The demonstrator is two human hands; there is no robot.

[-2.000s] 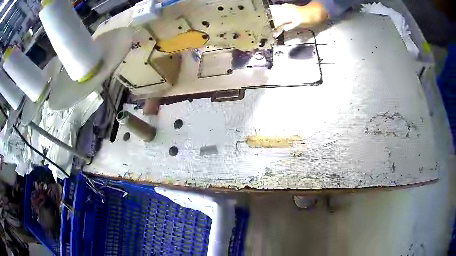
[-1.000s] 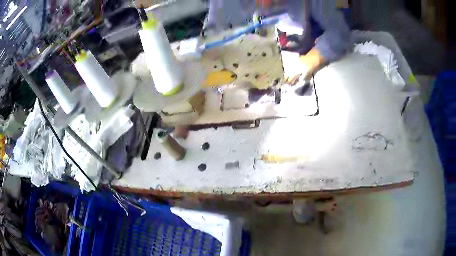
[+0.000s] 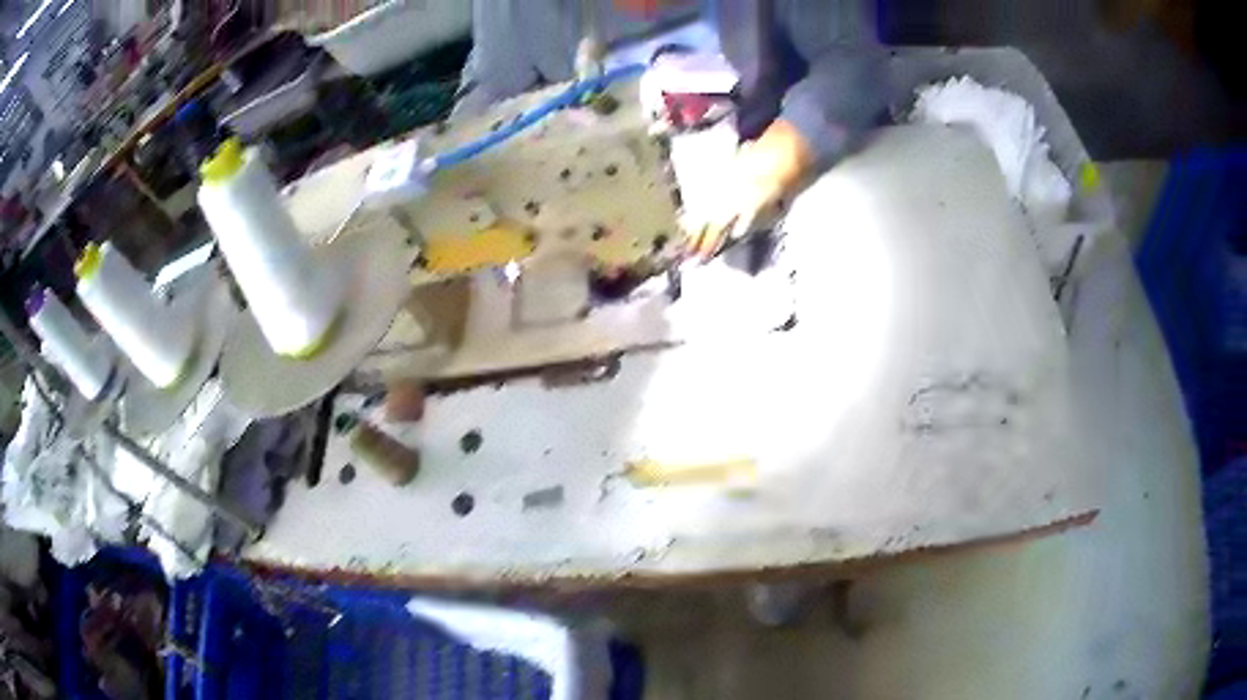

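Observation:
Neither of my hands is in view. Nearest in front is a cream sewing machine [image 3: 588,192] with a yellow-marked plate, on a worn white table [image 3: 848,506]. Another person's hand [image 3: 749,189] with a grey-blue sleeve reaches to the machine's needle end from the top. What that hand touches is blurred in bright light. A brown spool [image 3: 384,453] is on the table near the machine. Large white thread cones [image 3: 270,267] stand on round plates at the left.
White crumpled material [image 3: 178,472] lies at the left behind the cones. A blue slatted crate [image 3: 342,643] is below the table's near edge. A pile of white pieces [image 3: 996,134] sits at the table's right end. More blue crates [image 3: 1201,274] are at the far right.
The view has shifted, bringing more of the area behind the machine into sight. The other person's hand stays at the needle end; the fingers now point down more. My hands stay out of view.

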